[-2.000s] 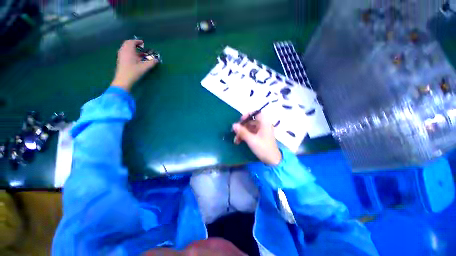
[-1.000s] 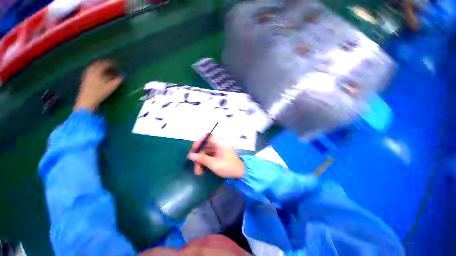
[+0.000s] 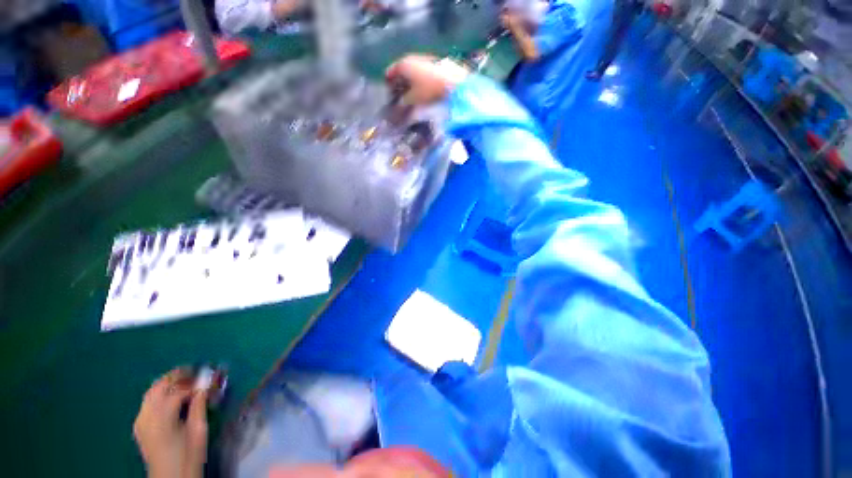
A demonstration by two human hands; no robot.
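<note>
My left hand point(image 3: 173, 422) is at the lower left, by the bench's front edge. Its fingers hold a small dark unit with a pale patch point(image 3: 207, 381), blurred. My right hand point(image 3: 420, 78) reaches out over the far right corner of the stack of clear blister trays point(image 3: 308, 177). Dark blur shows under its fingers; whether it holds a unit or the tweezers cannot be told. Several units with gold patches point(image 3: 368, 136) sit on top of the stack.
White sheets with black pieces point(image 3: 215, 271) lie left of the stack, a die-cut pad sheet point(image 3: 229, 196) behind them. Red trays point(image 3: 140, 79) are at the far side. Another person in blue point(image 3: 560, 56) is beyond. A blue stool point(image 3: 743, 215) and a white-topped stool point(image 3: 434, 331) stand right.
The view has swung right. My right hand has moved from beside the white sheets out to the blister tray stack. My left hand now shows nearer to me, at the bench's front edge.
</note>
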